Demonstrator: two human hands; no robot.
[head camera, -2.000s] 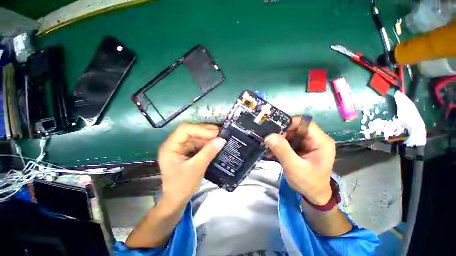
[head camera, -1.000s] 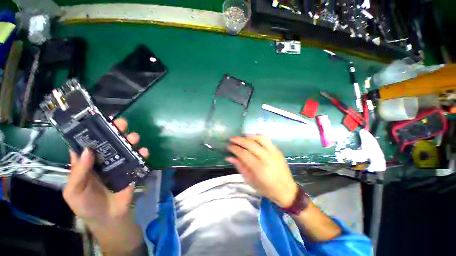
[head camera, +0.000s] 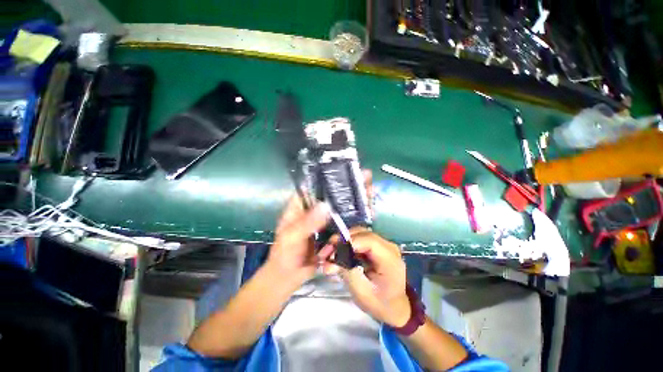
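Observation:
The smartphone body (head camera: 340, 182) is upright in front of me, its label-covered battery facing up. My left hand (head camera: 294, 236) holds it, with fingertips showing at its right edge. The thin black middle frame (head camera: 289, 127) is motion-blurred and slants along the body's left side and across its lower end. My right hand (head camera: 379, 275) grips the frame's lower end. Whether frame and body touch cannot be told.
A black screen assembly (head camera: 202, 129) lies left, beside dark phone housings (head camera: 116, 120) and white cables (head camera: 54, 218). Tweezers (head camera: 418, 180), a red square (head camera: 453, 173), a pink tube (head camera: 475, 208) and a red-handled knife (head camera: 501, 176) lie right. An orange screwdriver (head camera: 603, 156) and multimeter (head camera: 621, 212) are farther right.
My left hand has brought the phone body from the left to the middle. My right hand has picked up the middle frame from the mat and lifted it against or near the body.

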